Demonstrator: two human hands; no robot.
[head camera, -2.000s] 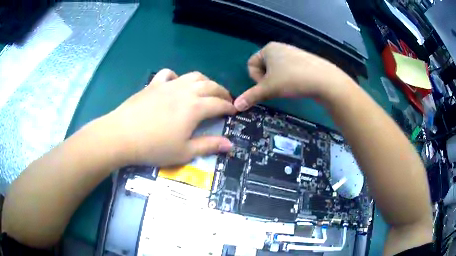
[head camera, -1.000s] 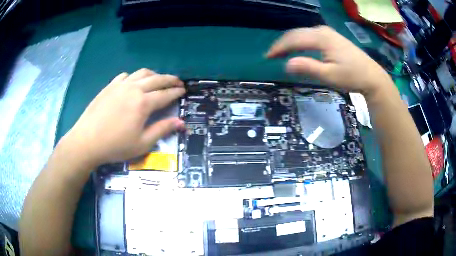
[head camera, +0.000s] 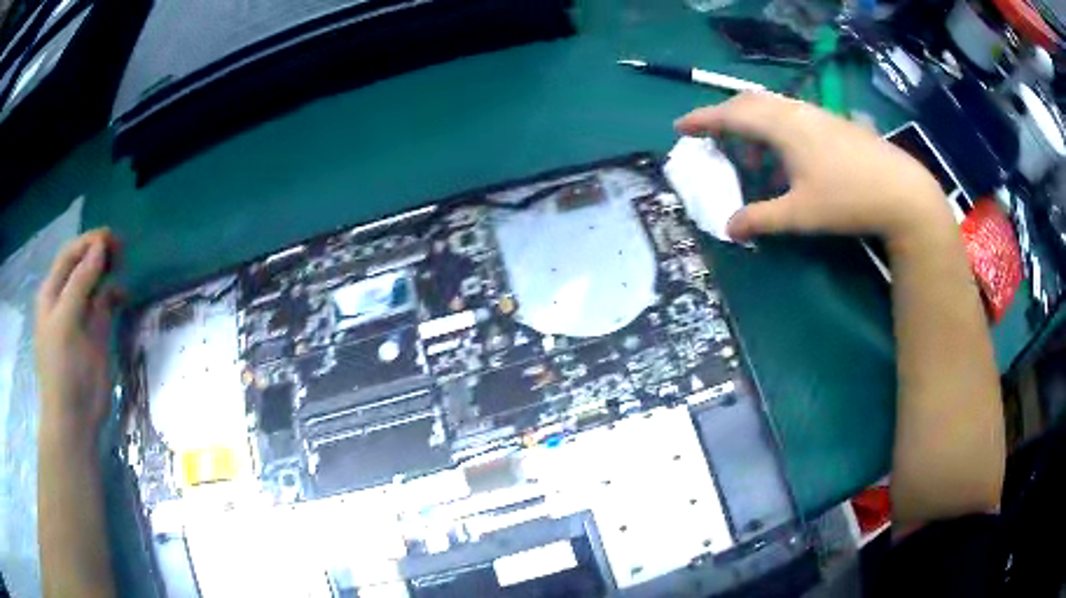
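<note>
The opened laptop base (head camera: 748, 467) lies tilted on the green mat, with its black motherboard (head camera: 479, 397) exposed. A crumpled white scrap (head camera: 705, 187) is at its upper right corner. My right hand (head camera: 836, 169) is around the scrap, thumb at its lower end and fingertips near its top; whether it grips the scrap is unclear. My left hand (head camera: 76, 333) is beside the base's upper left corner, fingers curled and blurred; any grip on the edge cannot be made out. An orange flat piece (head camera: 208, 465) shows left of the board.
Dark closed laptops (head camera: 304, 58) are stacked behind. A black and white pen (head camera: 696, 77) lies beyond my right hand. A red bubble bag (head camera: 991, 259) and mixed cables and parts are at the right. Bubble wrap (head camera: 21, 409) is at the left.
My left hand has moved off the board to the base's left side. My right hand has come to the white scrap. The pale strip no longer shows on the round silver area. The view has turned.
</note>
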